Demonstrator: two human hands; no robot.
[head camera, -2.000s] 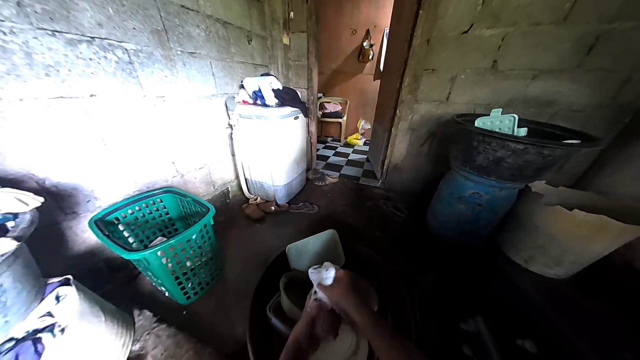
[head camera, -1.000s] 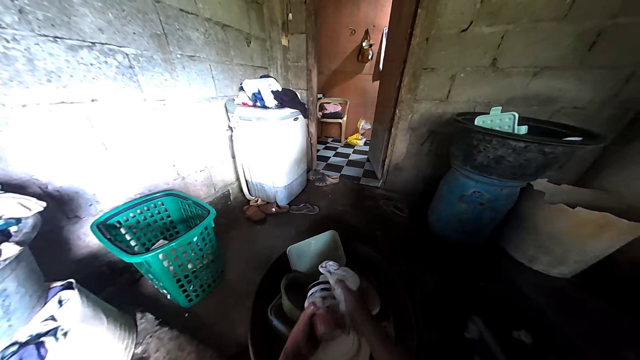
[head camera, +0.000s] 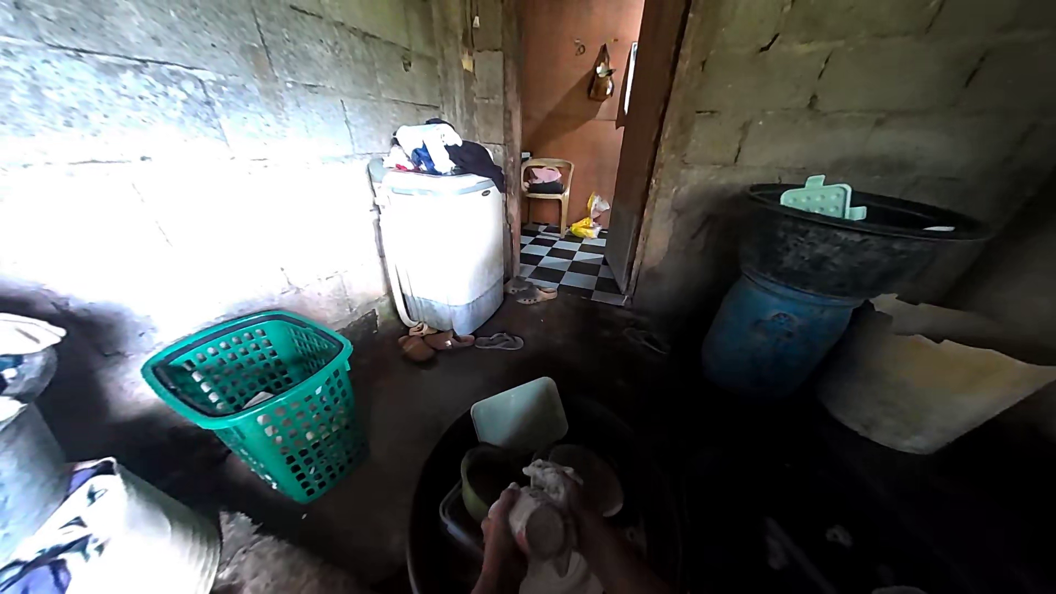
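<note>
Over a dark round basin (head camera: 418, 503) at the bottom centre, my left hand (head camera: 500, 528) holds a pale cup-like vessel (head camera: 543, 528), its round end facing me. Against its far side my right hand (head camera: 582, 516) presses a whitish, wet-looking cloth (head camera: 551, 473). A pale rectangular tray or lid (head camera: 520, 414) stands tilted at the basin's far side. Between it and my hands are a greenish bowl (head camera: 478, 483) and a darker round dish (head camera: 596, 474). Something pale, too dim to name, lies below my hands.
A green plastic laundry basket (head camera: 318, 429) stands left, with cloth-filled containers (head camera: 165, 528) nearer. Behind are a white washing machine (head camera: 445, 247) topped with clothes, slippers (head camera: 499, 341) and a doorway. At right, a black tub (head camera: 833, 256) rests on a blue drum (head camera: 771, 338) beside a broken pale container (head camera: 932, 388).
The vessel in my hands has turned so that its round end now faces me. My right hand and the cloth have shifted on it.
</note>
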